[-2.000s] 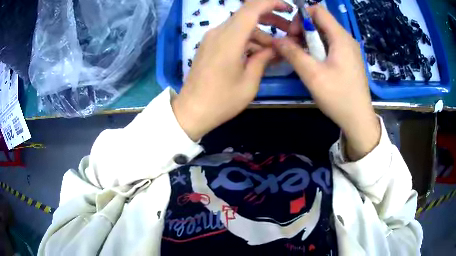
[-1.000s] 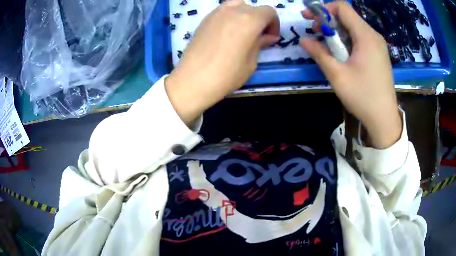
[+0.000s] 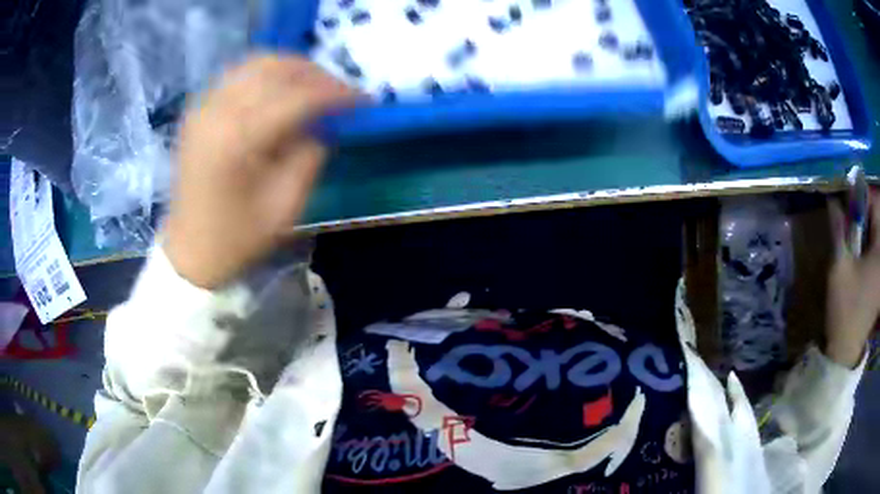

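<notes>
My left hand (image 3: 253, 159) is blurred and grips the near left corner of the blue main tray (image 3: 502, 106). The tray is blurred and sits back from the bench edge, with small black moulded parts (image 3: 461, 53) scattered on its white liner. My right hand (image 3: 854, 270) is at the far right edge of the picture, beside and below the bench edge, partly cut off. It holds the side cutters (image 3: 857, 207), which show only as a blurred pale and blue shape. Whether it holds anything else cannot be told.
A second blue tray (image 3: 772, 152) with a dense heap of black parts (image 3: 757, 68) stands at the right. A crumpled clear plastic bag (image 3: 125, 125) lies at the left, with a white label (image 3: 41, 241) hanging beside it. Below the bench at the right is an open brown box (image 3: 706, 280) with clear plastic inside.
My left hand has moved left from over the main tray onto its corner, and the tray has shifted away from the bench edge. My right hand has moved with the cutters far right and down.
</notes>
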